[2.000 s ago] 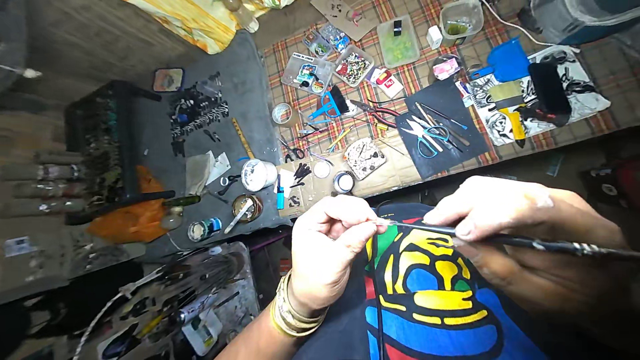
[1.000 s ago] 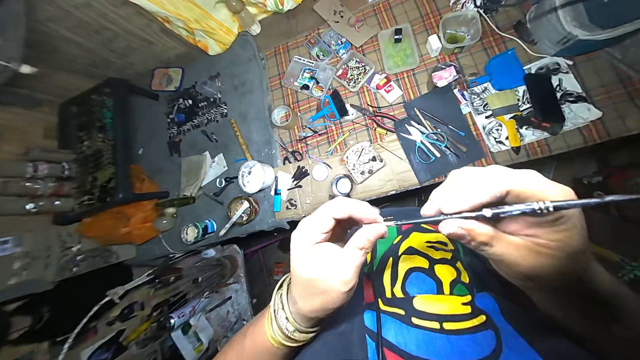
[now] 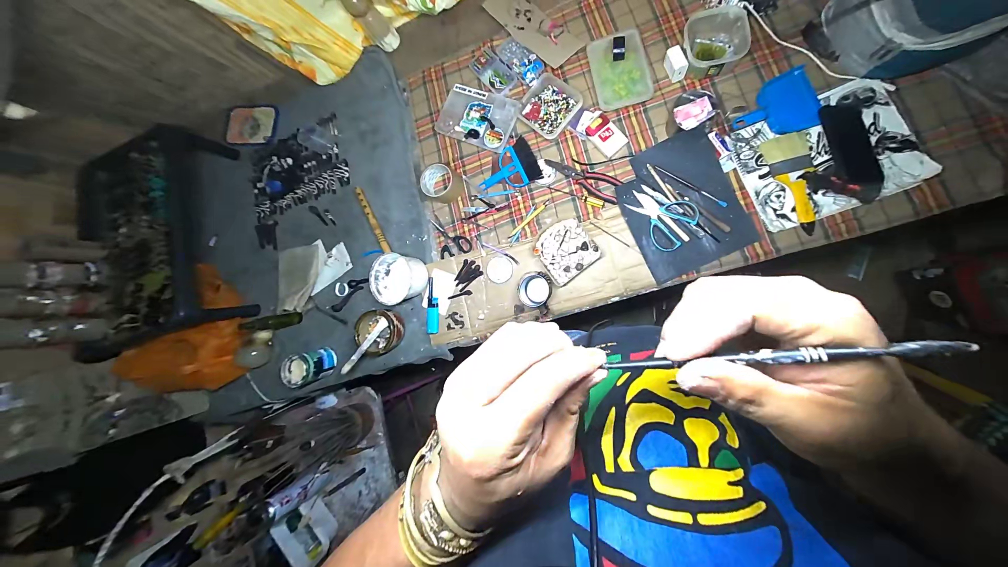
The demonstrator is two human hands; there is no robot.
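A slim dark rod-like tool with a paint-spattered handle [image 3: 846, 353] lies almost level between both hands, in front of a black shirt with a colourful print [image 3: 669, 472]. My right hand [image 3: 795, 370] grips it around its middle, thumb below and fingers above. At its thin left end, my left hand [image 3: 516, 409] pinches thumb and fingertips together; what lies inside the pinch is hidden. Bracelets [image 3: 433, 512] circle the left wrist. Past the hands, blue-handled scissors [image 3: 665, 224] and slender tools rest on a dark sheet [image 3: 646, 256].
The plaid-covered table holds a bead box [image 3: 551, 106], pliers [image 3: 587, 179], a white-filled jar [image 3: 535, 290] and a blue dustpan [image 3: 790, 101]. On the grey surface at left stand a white tub [image 3: 396, 278] and a can with a stick [image 3: 379, 331]. A cluttered tray [image 3: 378, 425] sits lower left.
The tool has swung from sloping down to the right, two seconds ago, to nearly level. My left hand's fingers have closed more over its thin end.
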